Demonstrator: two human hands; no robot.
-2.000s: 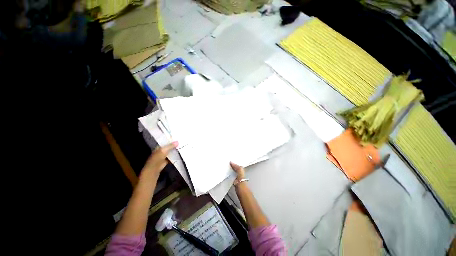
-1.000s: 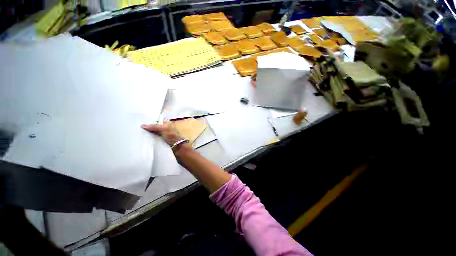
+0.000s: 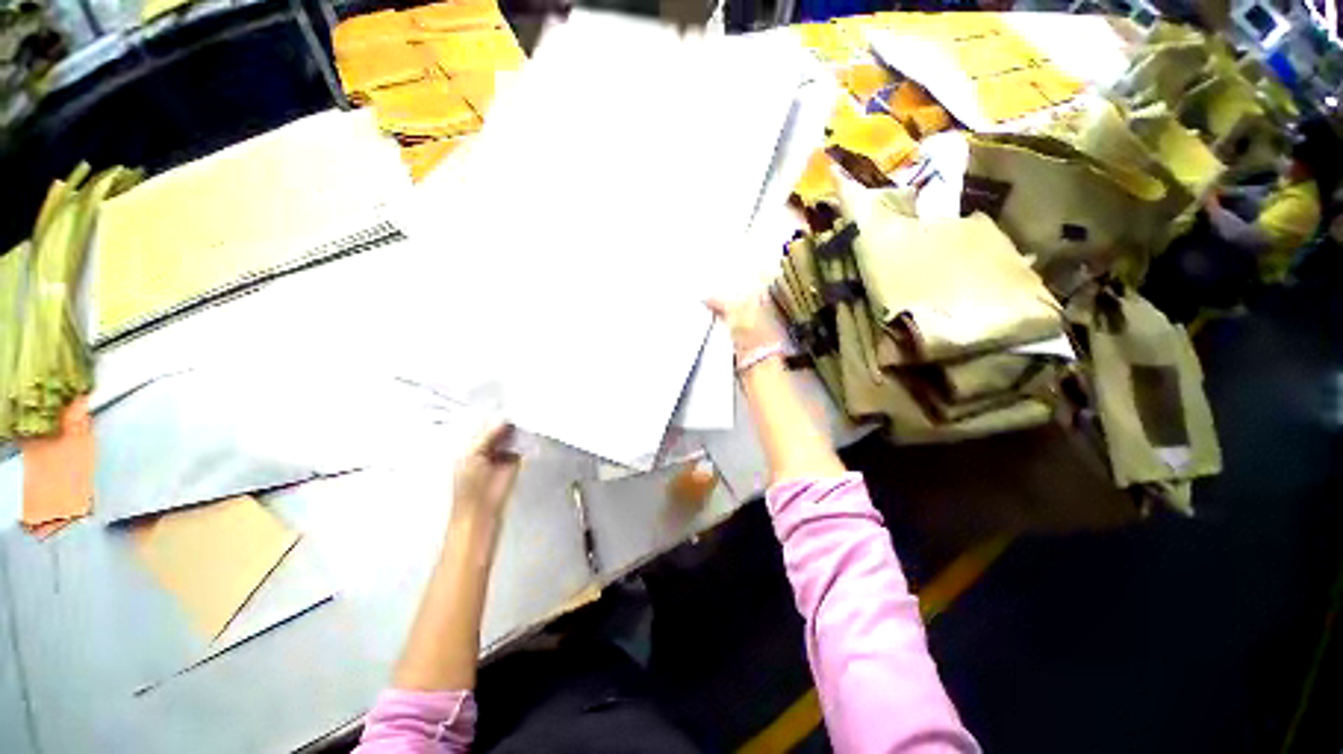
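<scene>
A stack of large white sheets [image 3: 589,236] is held up over the workbench, tilted, its near corner pointing down toward me. My left hand [image 3: 489,460] grips its lower left edge, thumb on top. My right hand [image 3: 748,327] grips its right edge; a pale bracelet is on that wrist. The fingers under the sheets are hidden. The far end of the sheets is overexposed, so the separate sheets are hard to tell there.
Tan bag pieces [image 3: 957,295] are piled at the bench's right end. Orange-tan pieces [image 3: 427,67] lie at the back. A yellow strip bundle [image 3: 56,302] and a striped yellow sheet [image 3: 243,214] lie left. A pen-like tool [image 3: 585,526] lies near the front edge. A person [image 3: 1284,221] is far right.
The view has swung right along the bench, and the bag pile is nearer. The sheets have moved with my hands. My left hand, not visible a second ago, now shows gripping them.
</scene>
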